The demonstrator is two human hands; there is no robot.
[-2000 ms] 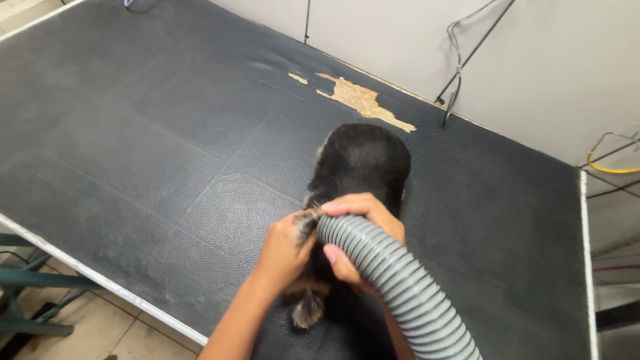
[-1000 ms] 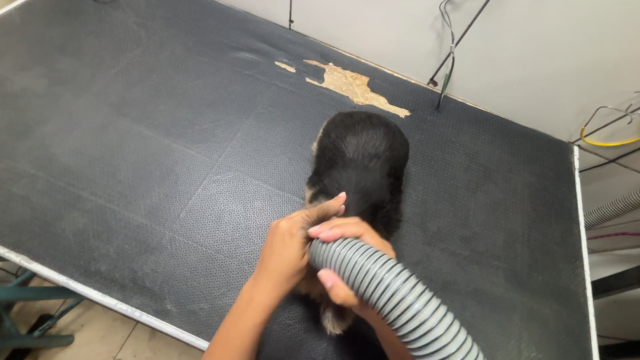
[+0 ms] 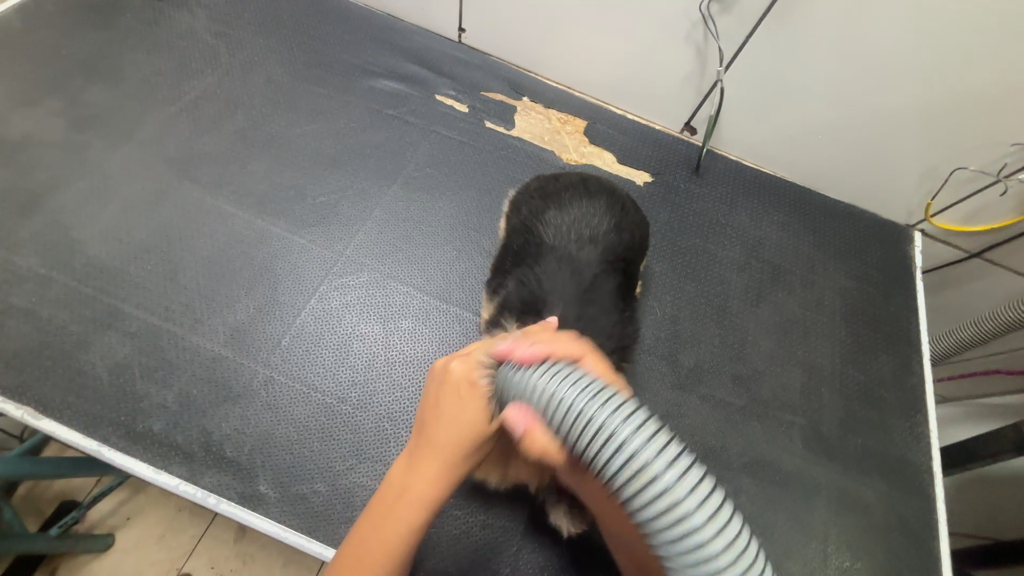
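A small black dog with tan fur is on a black textured table mat, its back toward the camera. My right hand grips the end of a grey corrugated hose, fingers above and thumb below. Its mouth points left, close against my left hand. That left hand is on the dog's near end, left of the hose; the hose and fur hide its fingertips, so whether it grips fur cannot be told. A tan, furry paw or leg shows below the hands.
Torn mat exposes wood near the wall side. Dark cables hang down the pale wall behind the table. A yellow cable and another grey hose are at the right. Green metal legs stand on tiles at lower left.
Two seconds ago my left hand held a tuft of fur at the hose mouth; now its fingers lie over the dog's near end. My right hand keeps hold of the hose.
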